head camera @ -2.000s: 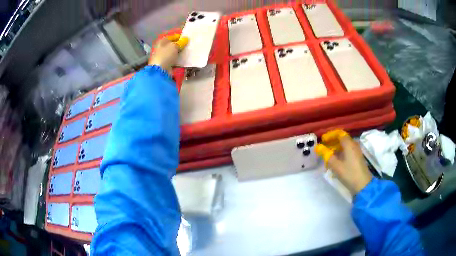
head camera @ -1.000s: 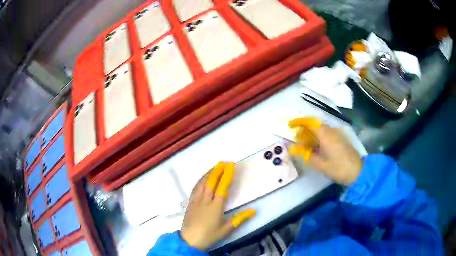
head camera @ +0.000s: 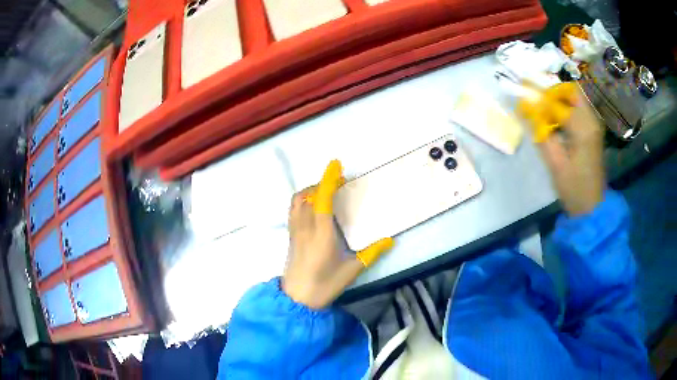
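Note:
A pale gold phone back panel (head camera: 408,194) lies on the white mat, its three dark lens circles at the right end. My left hand (head camera: 319,236), with yellow-orange finger cots, holds the panel's left end between thumb and fingers. My right hand (head camera: 570,137) is blurred, off the panel to the upper right, beside the crumpled white wipe; its cot-covered fingertips are bunched, and I cannot tell whether they hold anything. A cream-yellow wiping pad (head camera: 488,122) lies on the mat between the panel and my right hand.
Stacked red foam trays (head camera: 326,70) holding pale panels stand behind the mat. Another red tray (head camera: 122,286) with bluish panels is at left. White flat wipes (head camera: 234,194) lie left of my left hand. A shiny metal container (head camera: 612,93) and orange finger cots (head camera: 574,38) are at far right.
The left hand has left the tray and now holds the panel on the mat. The right hand has let go of the pad and moved up and right. The view has shifted.

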